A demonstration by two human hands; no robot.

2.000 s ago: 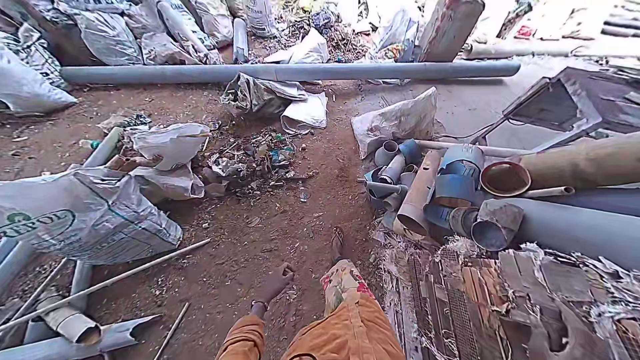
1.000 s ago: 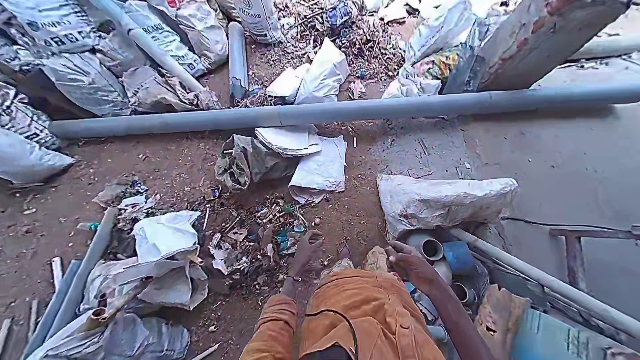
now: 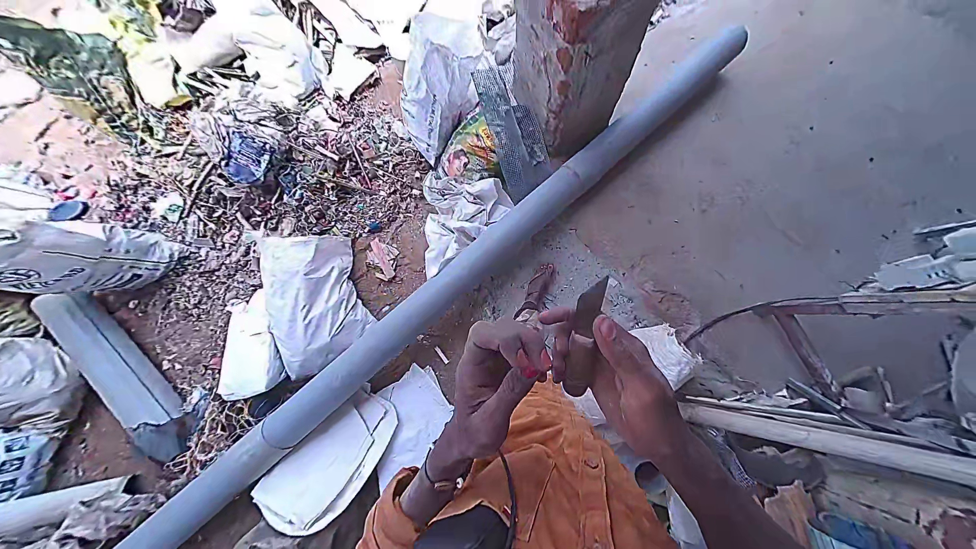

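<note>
My right hand [image 3: 629,381] grips a small flat grey metal piece, like a blade [image 3: 591,305], its pointed end sticking up between thumb and fingers. My left hand [image 3: 499,374] is raised close beside it, thumb and fingers curled together around a small red thing [image 3: 534,364] whose kind I cannot tell. Beyond both hands a long grey plastic pipe [image 3: 457,282] runs diagonally from lower left to upper right. One bare foot [image 3: 539,282] shows on the ground just past my left hand.
A worn brick-and-plaster pillar [image 3: 576,76] stands behind the pipe. White woven sacks [image 3: 309,305] and flattened white sacks [image 3: 328,465] lie left, near a heap of litter [image 3: 328,168] and a shorter grey pipe [image 3: 114,366]. On the right are a rusty metal frame [image 3: 804,351] and a pale pole [image 3: 831,438].
My hands, apart one second ago, have come together in front of me. The metal piece and the red thing now show in them. The view has turned and moved nearer the long pipe.
</note>
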